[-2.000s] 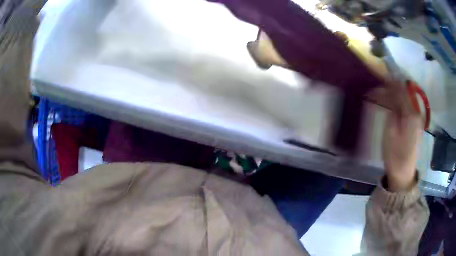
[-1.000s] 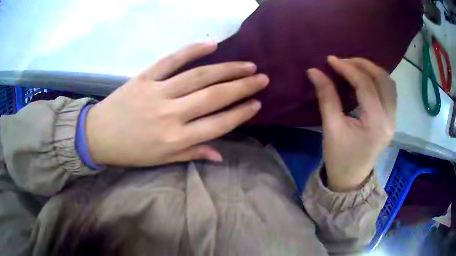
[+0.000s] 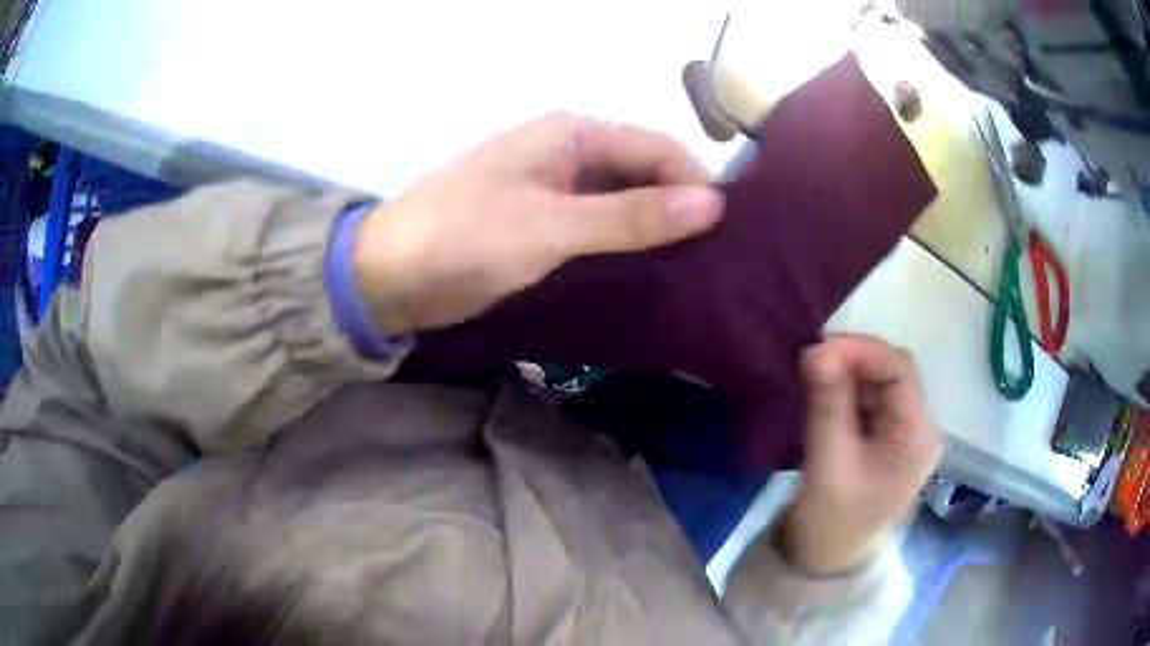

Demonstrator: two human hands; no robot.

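A maroon fabric piece (image 3: 807,215) is held between both hands, over the front edge of the white table. Its far end reaches onto the yellowish machine bed (image 3: 952,164) and its lower part hangs over the lap. My left hand (image 3: 536,221) pinches the cloth between thumb and fingers at its upper edge; some of its fingers are hidden. My right hand (image 3: 870,442) pinches the cloth's lower right edge between thumb and forefinger.
Scissors with green and red handles (image 3: 1013,322) lie right of the machine bed. A dark box (image 3: 1085,410) is at the table's right end. The blurred machine head (image 3: 1047,63) is at upper right. A blue basket (image 3: 57,234) stands at left.
The cloth lay flat under both hands; now it is lifted and folded, with a narrower end pointing up right. My left hand has moved right and up and grips it; my right hand has moved down and grips it.
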